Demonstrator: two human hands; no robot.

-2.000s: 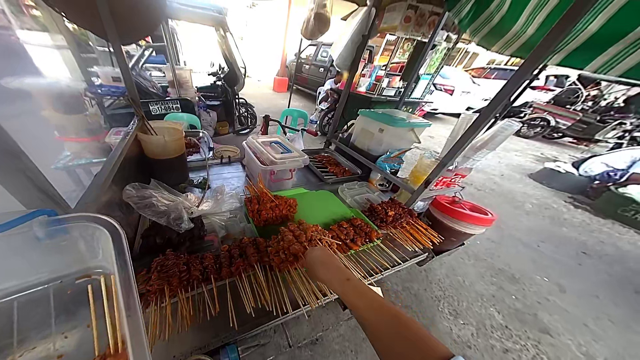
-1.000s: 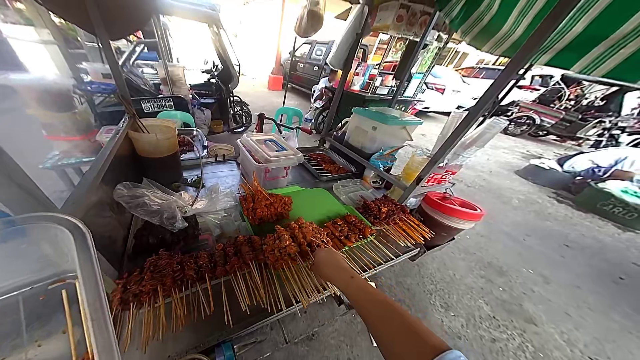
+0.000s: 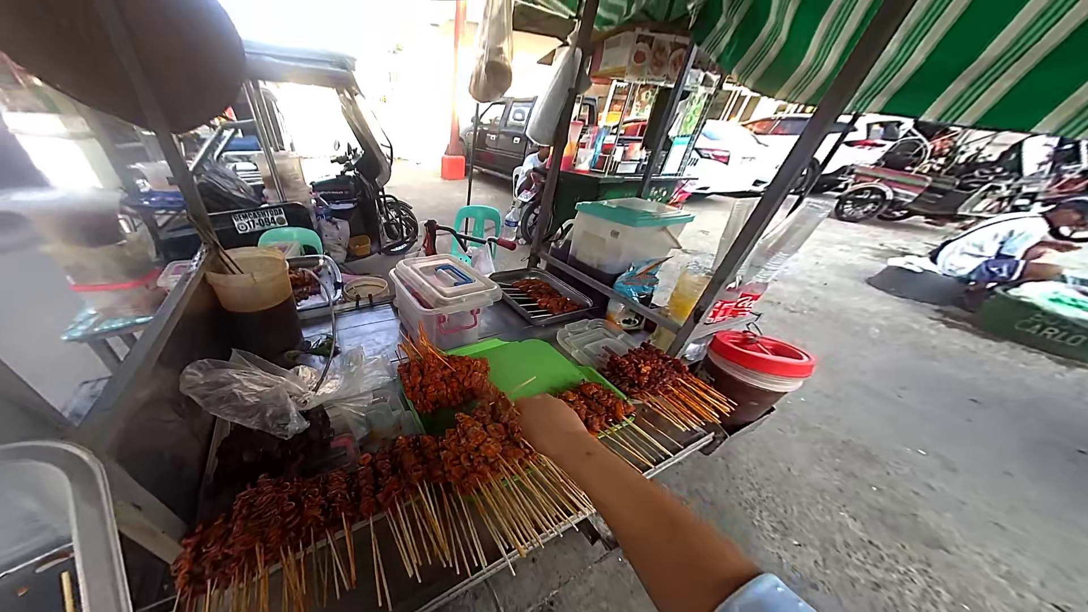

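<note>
My right hand [image 3: 552, 423] reaches in from the lower right over the row of skewered meat [image 3: 484, 446] at the stall's front edge. Its fingers point away from the camera and are largely hidden; a thin stick tip shows just above them, and whether it is held cannot be told. Beyond the hand lies a green cutting board [image 3: 531, 370], with a pile of skewers [image 3: 442, 378] at its left and a smaller group [image 3: 595, 406] at its right. Darker skewers [image 3: 654, 374] lie farther right. My left hand is out of view.
A lidded plastic box [image 3: 446, 297] and a metal tray of skewers [image 3: 544, 297] stand behind the board. A red-lidded tub [image 3: 756, 365] is at the right corner, a brown liquid container [image 3: 255, 302] and plastic bag [image 3: 255, 391] at left. A slanted metal post [image 3: 782, 178] crosses the right side.
My right hand has moved from the stick ends at the front of the row to farther in, beside the green board. The clear tray at the left shows less in view now.
</note>
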